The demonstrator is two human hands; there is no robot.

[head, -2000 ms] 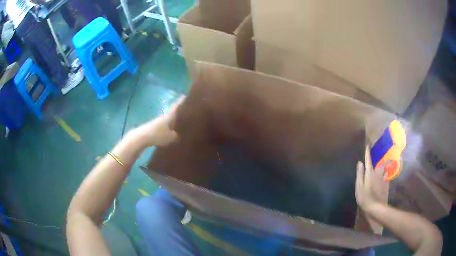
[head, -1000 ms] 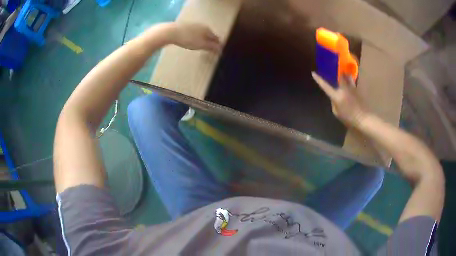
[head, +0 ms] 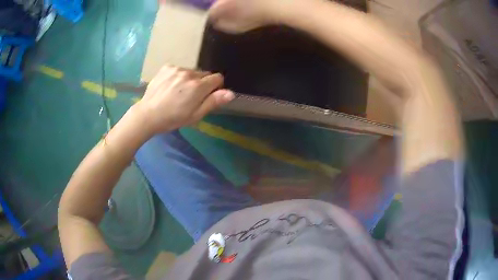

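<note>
The open brown carton (head: 382,98) rests in front of my knees, its dark inside facing up and its near edge towards me. My left hand (head: 183,97) grips the near left corner of the carton, where a side flap (head: 176,41) folds outward. My right hand (head: 237,13) reaches across the opening to the left side at the top of the picture, closed on the tape gun (head: 197,3). Only a purple bit of the tape gun shows; the rest is cut off by the top edge. The hand is slightly blurred.
A printed carton (head: 464,60) lies at the right. Blue stools (head: 15,52) and part of a person's shoe are at the upper left. A round base (head: 131,210) stands left of my legs. A reddish stool (head: 284,188) is between my legs.
My right hand has swung left across the carton with the tape gun. My left hand has come down from the flap to the near left corner. The view has shifted.
</note>
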